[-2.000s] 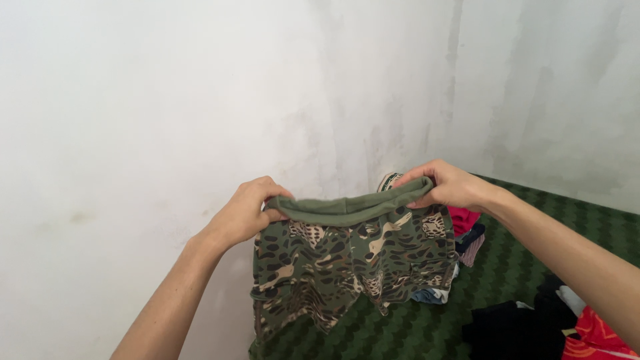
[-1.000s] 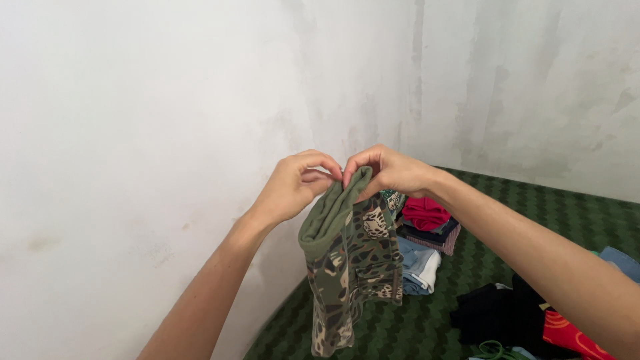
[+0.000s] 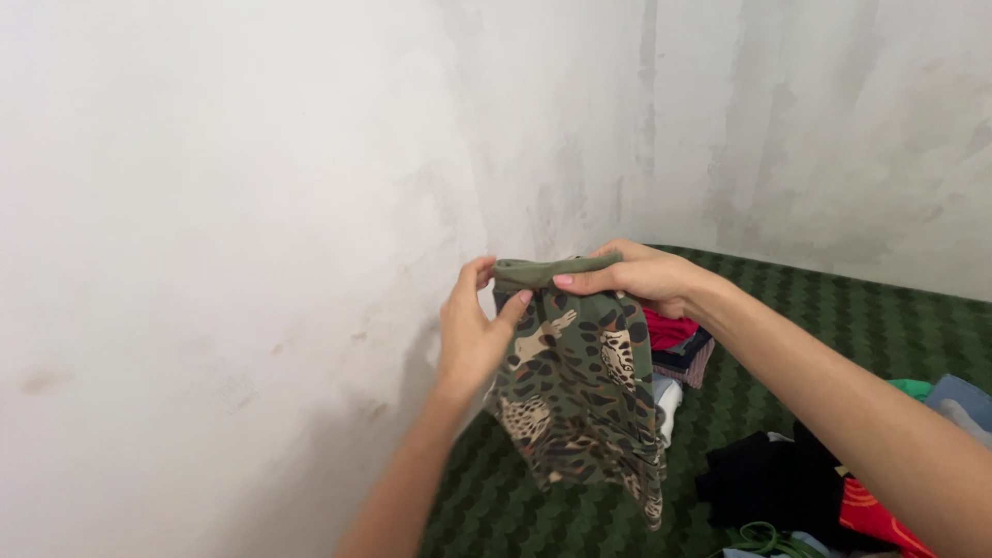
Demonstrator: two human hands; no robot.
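Observation:
A pair of camouflage-patterned shorts (image 3: 573, 387) with a plain green waistband hangs from both hands, folded to about half its width. My right hand (image 3: 643, 275) grips the waistband, thumb in front and fingers behind. At the waistband's left end is my left hand (image 3: 477, 325), its thumb against the front of the fabric just below the band and its fingers raised beside the edge. The lower hems hang loose above the green patterned surface.
Folded clothes, with a red piece (image 3: 670, 329) on top, are stacked behind the shorts on the green textile surface (image 3: 821, 318). Black (image 3: 756, 477), red-orange (image 3: 876, 515) and blue garments lie at the lower right. A stained white wall (image 3: 232, 232) stands close on the left.
The shorts were spread wide between my hands, then brought together at the waistband; now they hang folded in half with the front turned toward me. The view has shifted somewhat.

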